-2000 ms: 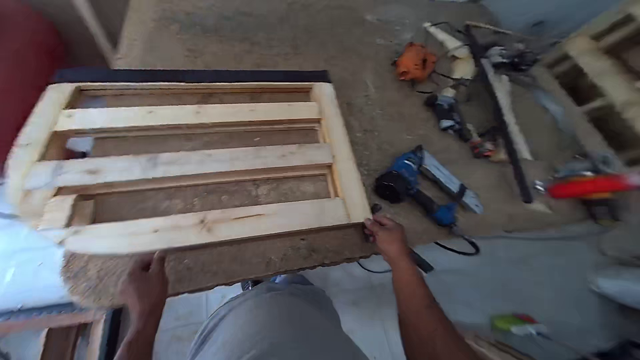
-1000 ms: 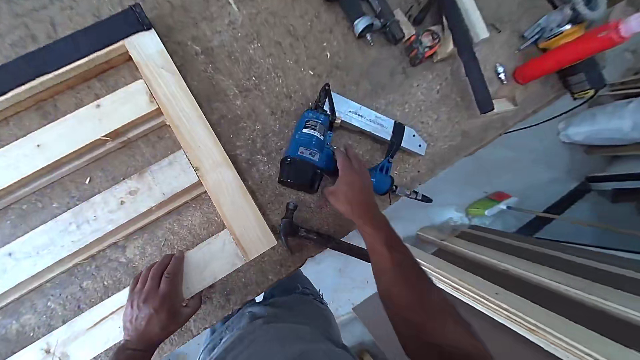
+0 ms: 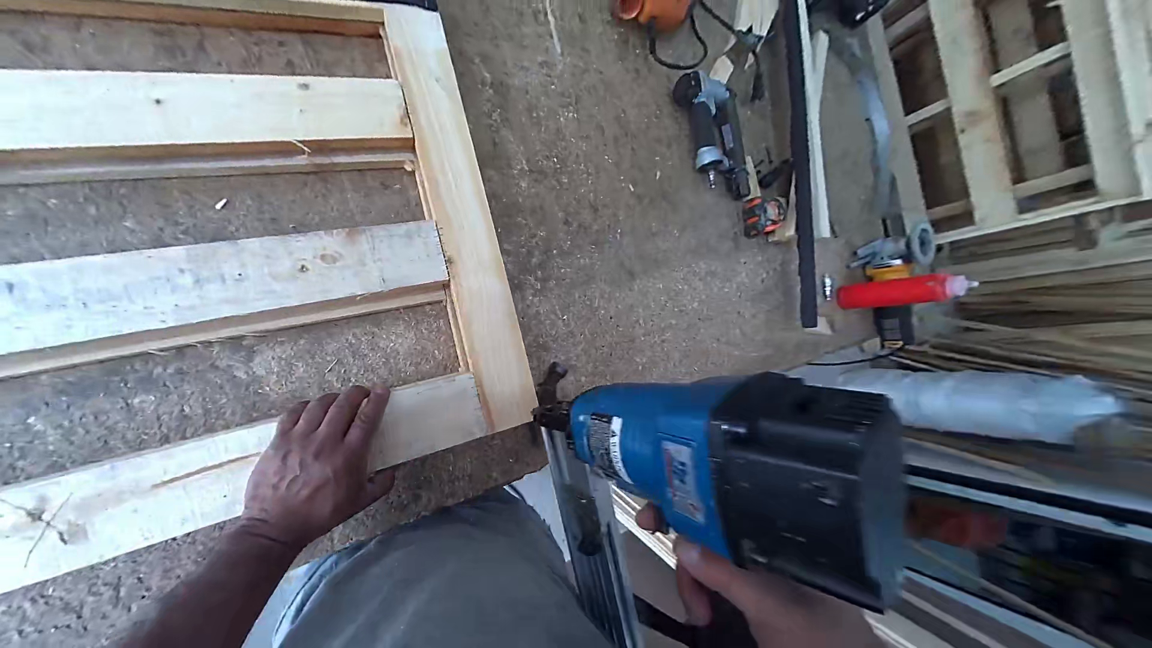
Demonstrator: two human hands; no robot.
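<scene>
My left hand (image 3: 315,463) lies over the lowest slat of a pale wooden frame (image 3: 481,270), fingers curled across its upper edge. The frame rests on the worktop at the left, its slats running into an upright end piece. A blue and black pneumatic nail gun (image 3: 666,450) is in my right hand (image 3: 756,585), at the lower right. The tool's nose is by the frame's lower right corner; whether it touches the wood cannot be told. Its long metal magazine points down toward my lap. Just behind the nose, a hammer head (image 3: 551,382) shows on the worktop; its handle is hidden.
A second air nailer (image 3: 720,135), an orange tool (image 3: 661,11) and a black strip (image 3: 801,180) lie on the worktop (image 3: 612,270). Near its right edge are a red bottle (image 3: 900,291) and a yellow and black grinder (image 3: 891,297). More slatted wooden frames (image 3: 981,117) stand at the right.
My right hand has picked up the blue nail gun, which lay on the worktop a second ago, and holds it at the frame's corner. My left hand stays on the lowest slat.
</scene>
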